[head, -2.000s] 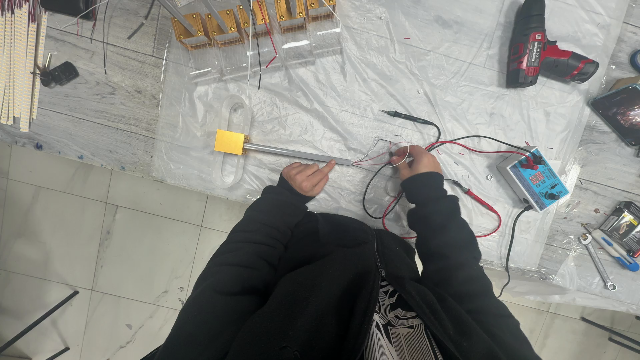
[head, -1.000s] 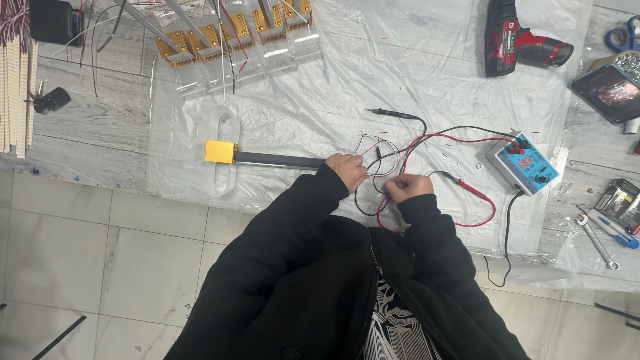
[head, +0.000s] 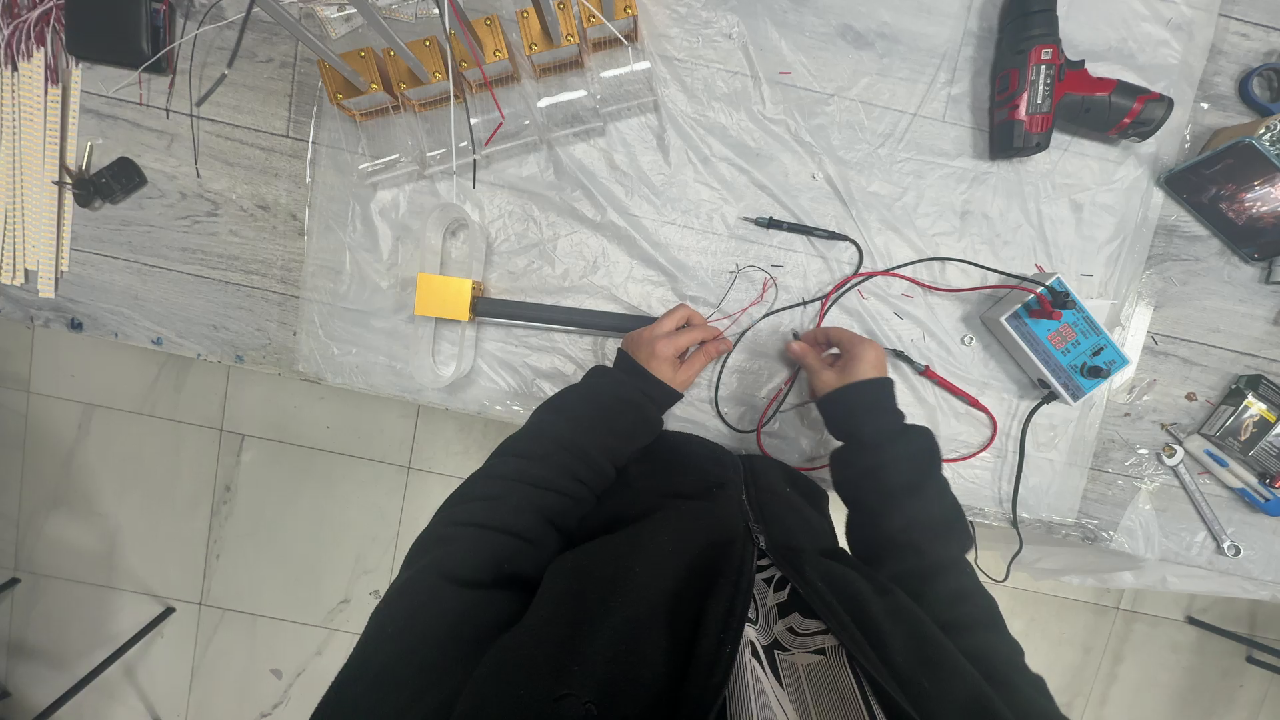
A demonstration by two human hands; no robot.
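Note:
My left hand is closed around the right end of a dark metal tube, whose left end joins a gold-coloured square block. Thin red and black wires come out by its fingers. To the right, my right hand pinches a small dark item, too small to name. Beneath and around the right hand run the red and black test leads. The black test probe lies above it, and the red test probe rests to its right. Both leads run to a blue-and-white tester with a lit display.
A red-and-black cordless drill lies at the upper right, a combination wrench at the lower right. Clear plastic pieces with gold brackets stand at the top left, near keys and LED strips. Plastic sheeting covers the table.
My left hand has moved right along the tube to its wire end. The right hand was at the wires two seconds ago and is now apart from them, lower. The tube's visible face has turned from grey to dark.

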